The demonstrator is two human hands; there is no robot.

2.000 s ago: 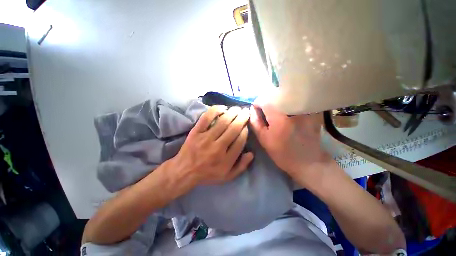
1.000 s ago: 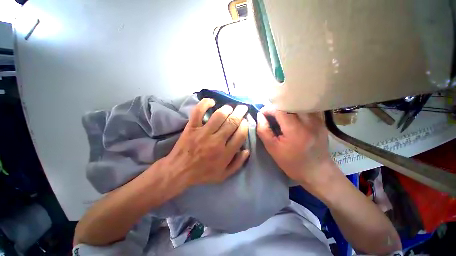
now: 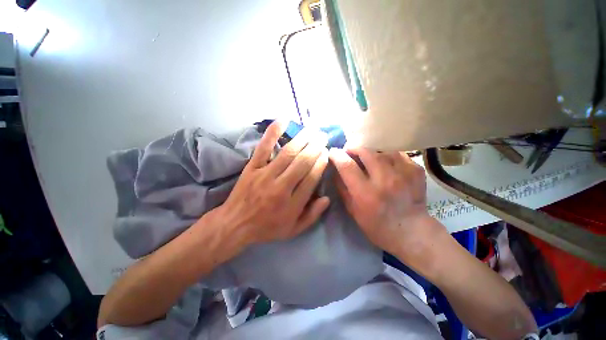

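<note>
The grey garment (image 3: 176, 179) lies bunched on the white table and hangs over its front edge towards my lap. A navy band (image 3: 335, 137) shows at its far edge under the bright lamp. My left hand (image 3: 279, 186) lies on the garment, fingers spread, fingertips on the band. My right hand (image 3: 382, 189) is beside it, fingers bent down on the cloth at the band. Whether it pinches the cloth is hard to tell. The sewing machine head (image 3: 458, 73) rises just beyond my right hand. Glare and my hands hide the needle area.
Scissors (image 3: 546, 151) lie right of the machine base. A curved bar (image 3: 492, 204) crosses at the right. A printed ruler (image 3: 505, 192) runs along the table's front edge. A red bag (image 3: 575, 242) and cloth scraps (image 3: 502, 255) are below right. A small dark stick (image 3: 40, 42) lies far left.
My right hand's fingers have shifted and now lie flatter over the band's near edge. More blue shows beyond my left fingertips. The garment bundle has moved slightly left in view.
</note>
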